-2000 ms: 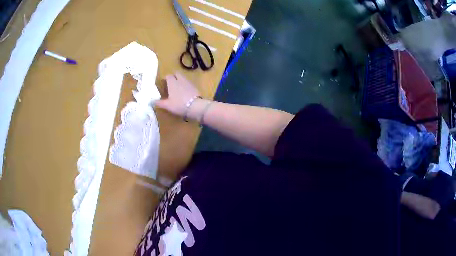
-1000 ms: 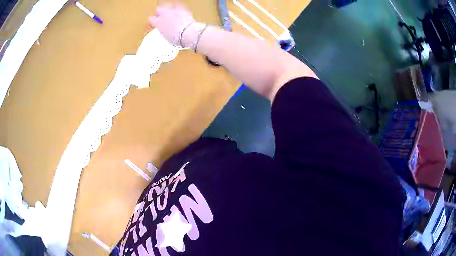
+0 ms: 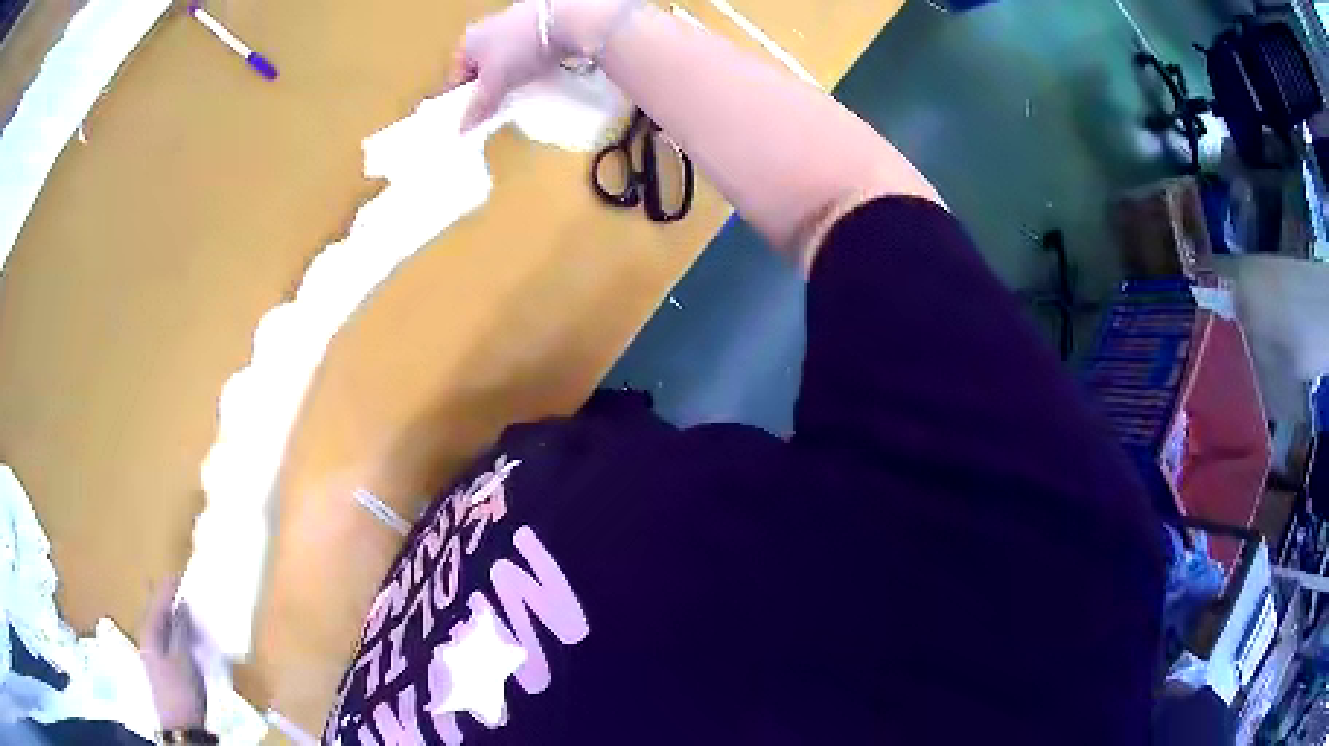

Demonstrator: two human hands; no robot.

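A long white lace strip [image 3: 314,328] with a scalloped edge runs diagonally over the tan table. My right hand [image 3: 513,56] is near the top edge and pinches the strip's upper part, with more lace folded beneath the wrist. My left hand [image 3: 172,663], small and blurred at the lower left, holds the strip's lower end; its grip is partly unclear. Black-handled shears [image 3: 641,168] lie right of the upper lace, their blades hidden behind it and my right arm.
A loose white lace pile [image 3: 37,583] lies at the lower left. A marking pen [image 3: 233,41] and a flat white strip [image 3: 56,117] lie at the upper left. White tape lines [image 3: 751,37] are near the table edge. A red bin [image 3: 1221,423] and a black chair [image 3: 1265,95] stand beyond.
The folded lace is stretched into a long diagonal strip. My right hand moved up the table, then slightly down along the lace. My left hand has come into view at the lower left.
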